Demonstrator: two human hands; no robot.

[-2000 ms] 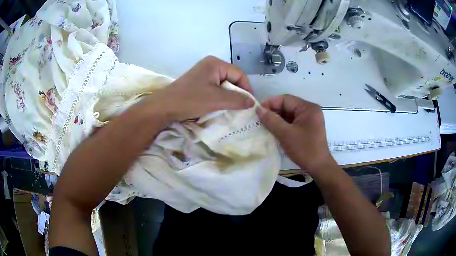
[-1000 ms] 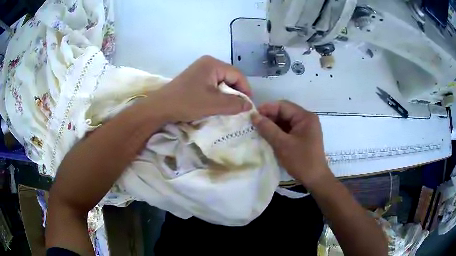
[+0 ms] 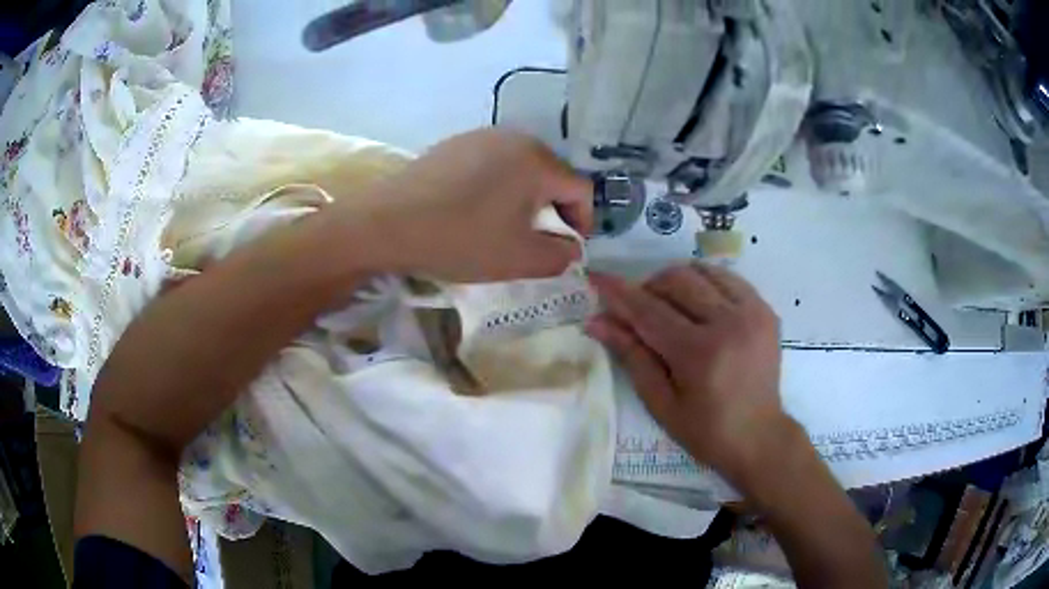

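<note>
The cream garment (image 3: 483,437) hangs from both hands over the table's front edge, its floral part (image 3: 69,219) heaped at the left. My left hand (image 3: 506,207) grips a folded edge of plain cream cloth just left of the machine's needle area. My right hand (image 3: 690,345) pinches the same cloth with thumb and fingertips, beside the left fingers. A band of ladder-lace trim (image 3: 535,311) shows just below the left hand. The fingers hide the exact edge held.
The white sewing machine (image 3: 679,92) stands ahead, with its needle plate (image 3: 618,205) partly covered. Black thread snips (image 3: 911,313) lie on the bed at right. A printed ruler (image 3: 920,435) runs along the front edge. A dark, blurred bar (image 3: 380,21) shows at the top.
The view has shifted closer to the machine. My right hand has moved slightly lower and looks flatter. The cloth hangs lower at the front, and more lace trim shows. Both hands keep hold.
</note>
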